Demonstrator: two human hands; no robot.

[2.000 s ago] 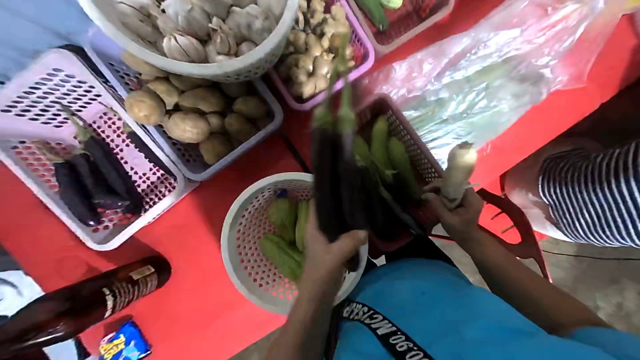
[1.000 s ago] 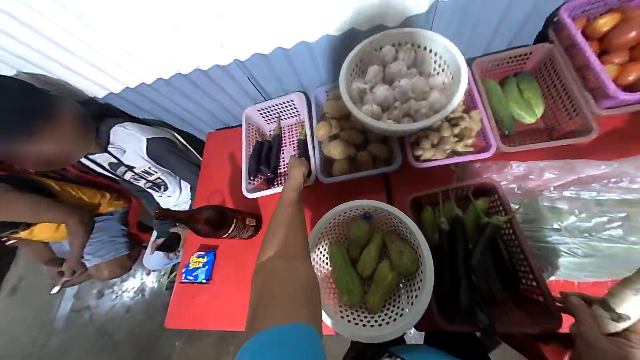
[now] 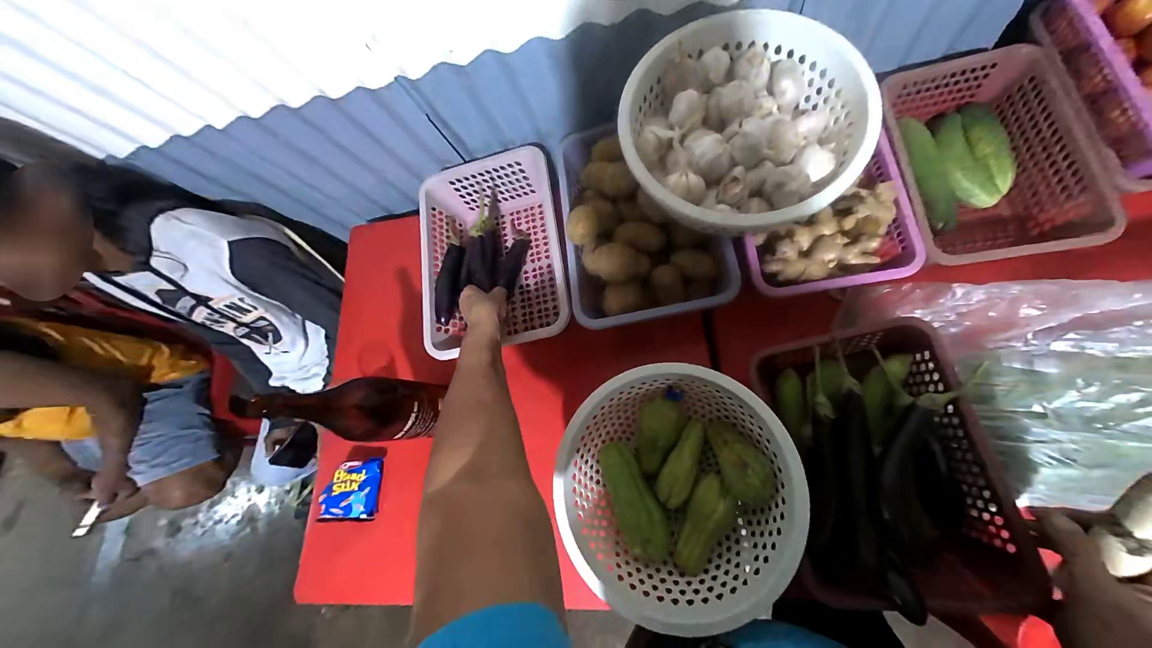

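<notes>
My left hand (image 3: 484,304) is on dark purple eggplants (image 3: 484,256) in a pale pink plastic basket (image 3: 435,333) at the back left; its fingers are partly hidden. At the lower right edge, my right hand (image 3: 1084,576) holds a whitish vegetable (image 3: 1129,531), partly cut off by the frame. Beside it, a dark red basket (image 3: 954,360) holds long eggplants (image 3: 855,459) and some green vegetables. A white round colander (image 3: 576,540) with green chayotes (image 3: 706,522) stands between my arms.
Potatoes (image 3: 621,261), a bowl of garlic (image 3: 720,135) and ginger (image 3: 832,238) stand behind. A brown bottle (image 3: 369,408) lies near a blue snack packet (image 3: 351,489). A plastic bag (image 3: 1062,387) lies at right. People sit at left beside the red table (image 3: 369,567).
Two seconds ago my left hand held eggplants above the dark red basket; now it reaches into the pale pink basket. Long eggplants now lie in the dark red basket. The view has shifted left.
</notes>
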